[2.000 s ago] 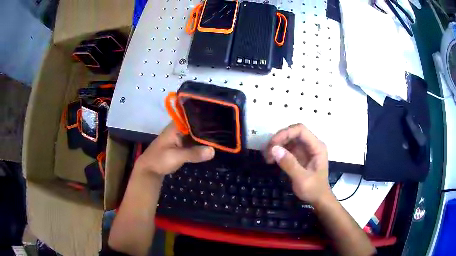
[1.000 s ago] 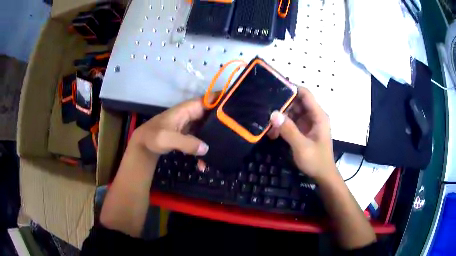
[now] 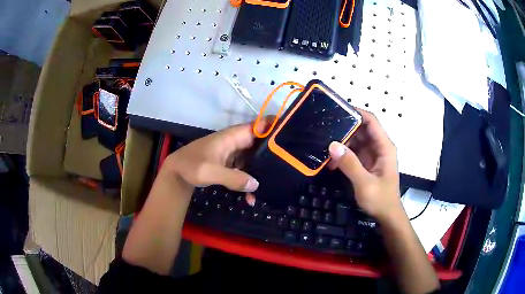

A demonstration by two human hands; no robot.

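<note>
A black power bank with a glossy black panel in an orange frame is held tilted above the front edge of the plate and the keyboard. Its orange strap loops out at the upper left. My left hand grips its lower left side, thumb on the dark body. My right hand grips its right side, thumb on the panel's corner and fingers behind. The unit's lower end is dark against the keyboard and hard to make out.
The perforated plate bears black units at the top and a thin clear piece. An open carton with several units is at left. The keyboard lies below. White papers, a mouse and a blue bin are at right.
The power bank has turned and tilted, its strap now at the upper left. My right hand, earlier apart from it, has closed on its right side. The thin clear piece now shows on the plate.
</note>
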